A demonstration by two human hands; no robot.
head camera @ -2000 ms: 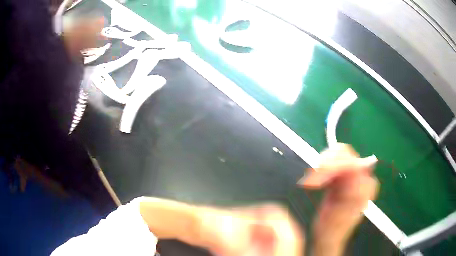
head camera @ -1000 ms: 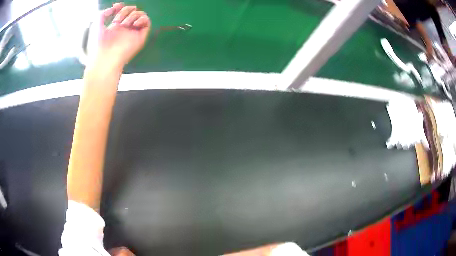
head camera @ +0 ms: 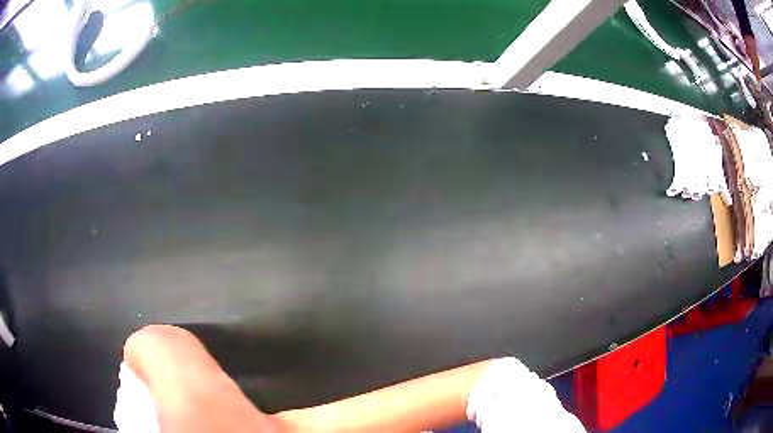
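A white curved unit [head camera: 103, 74] lies on the green belt at the top left, forming a nearly closed loop. My two bare forearms, with white sleeves, enter at the bottom edge and slant towards each other at the lower left. Both my left hand and my right hand are cut off by the bottom edge, so neither fingers nor anything held can be seen.
The dark mat [head camera: 364, 228] is bordered by a white rail [head camera: 339, 74], with a grey-white post [head camera: 555, 42] crossing the belt. Stacked white parts [head camera: 697, 161] and brown cardboard [head camera: 723, 232] stand at the right. A red stool [head camera: 627, 380] is at the lower right.
My left arm has drawn back from over the belt to the bottom edge. The white loop now shows fully on the belt. The view has shifted slightly, with the rail higher in the picture.
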